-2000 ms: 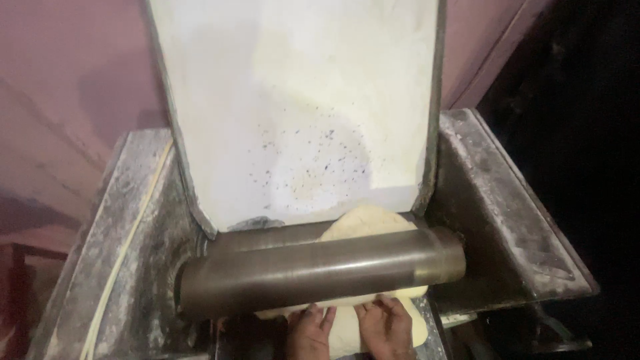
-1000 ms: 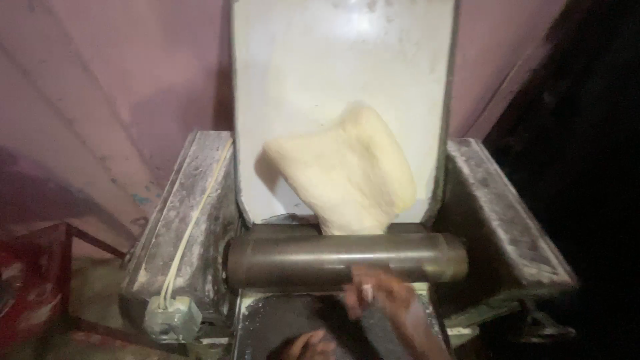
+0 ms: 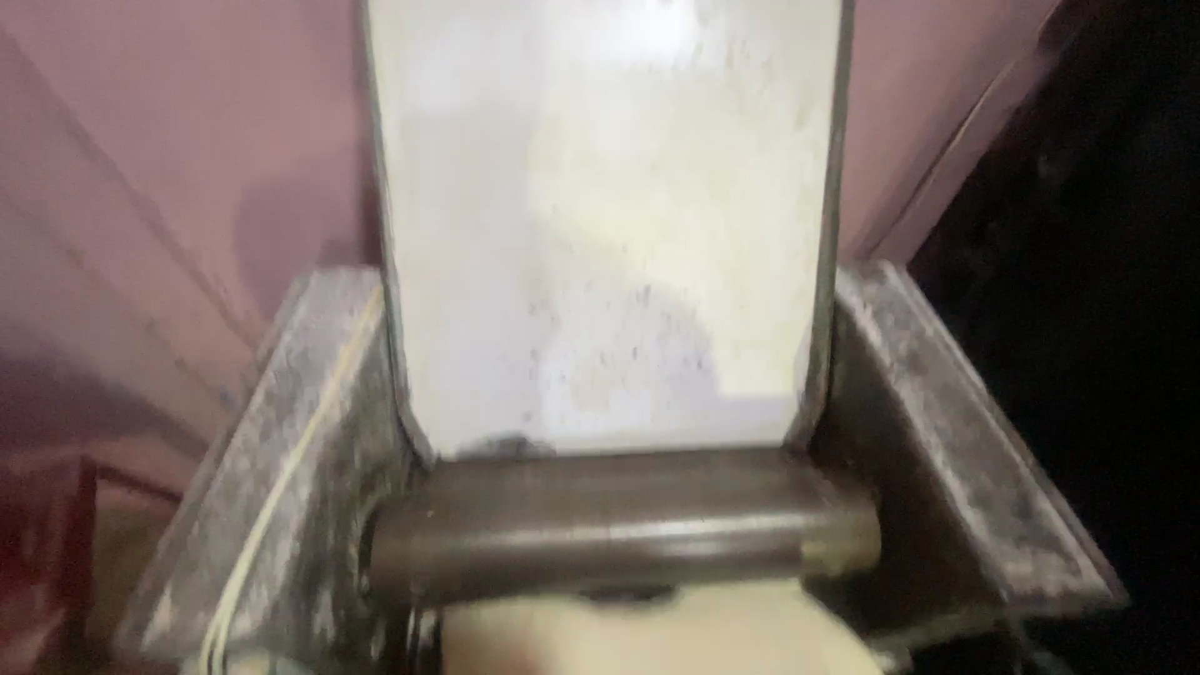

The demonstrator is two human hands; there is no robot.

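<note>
Pale dough (image 3: 656,633) lies below the metal roller (image 3: 619,544) of a dough sheeter, at the bottom edge of the head view. It is blurred and cut off by the frame. Behind the roller, the upright white feed plate (image 3: 609,234) has dark specks and carries no dough. Neither of my hands can be made out; a faint reddish blur on the dough's lower left is too unclear to name.
Worn metal side housings flank the roller, one on the left (image 3: 253,459) and one on the right (image 3: 966,441). A pale cable (image 3: 286,478) runs down the left one. A pink wall (image 3: 169,169) stands behind, with a red object (image 3: 42,544) at lower left.
One second ago the dough was on the white plate behind the roller; now it shows in front of and below the roller. Both hands, visible near the roller then, are no longer discernible.
</note>
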